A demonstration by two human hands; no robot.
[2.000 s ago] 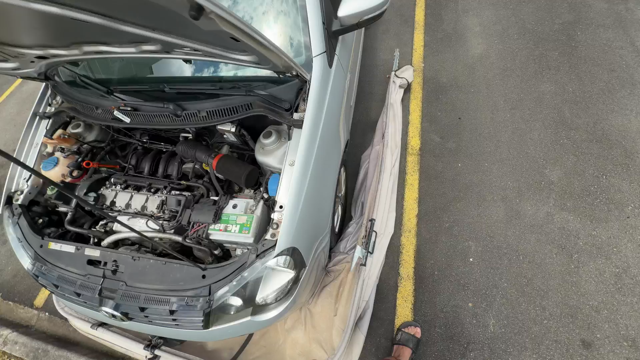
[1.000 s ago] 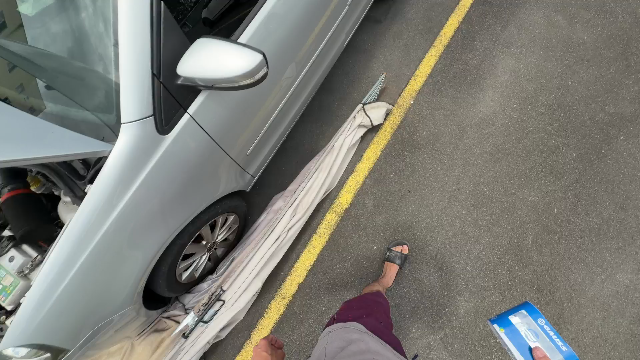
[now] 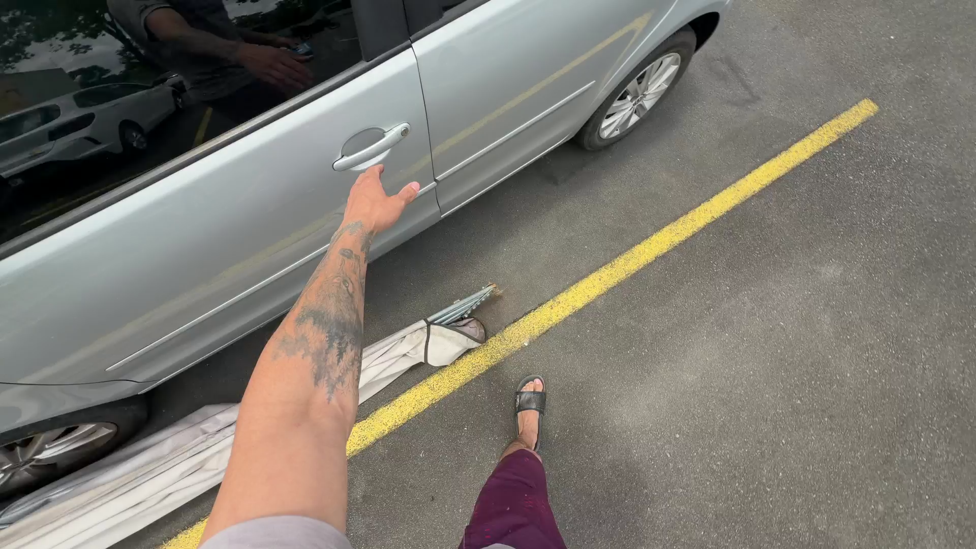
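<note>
My left hand [image 3: 377, 200] reaches out over the side of a silver car, just below the front door handle [image 3: 372, 149]. Its thumb is spread from the fingers, and it holds nothing. The fingertips overlap the lower edge of the handle recess; whether they touch it I cannot tell. Above the handle, the dark side window [image 3: 175, 99] reflects a person's arms and a parked car. My right hand is out of view.
Along the car's lower side lies a bunched beige fabric [image 3: 389, 358] with metal rods [image 3: 462, 303] poking from its end. A yellow painted line [image 3: 610, 278] runs beside it. The rear wheel [image 3: 640, 95] stands at the upper right.
The view has moved from the open engine bay along the car to its doors. My left arm now stretches to the handle. The blue and white box seen at my right hand a second ago is out of view.
</note>
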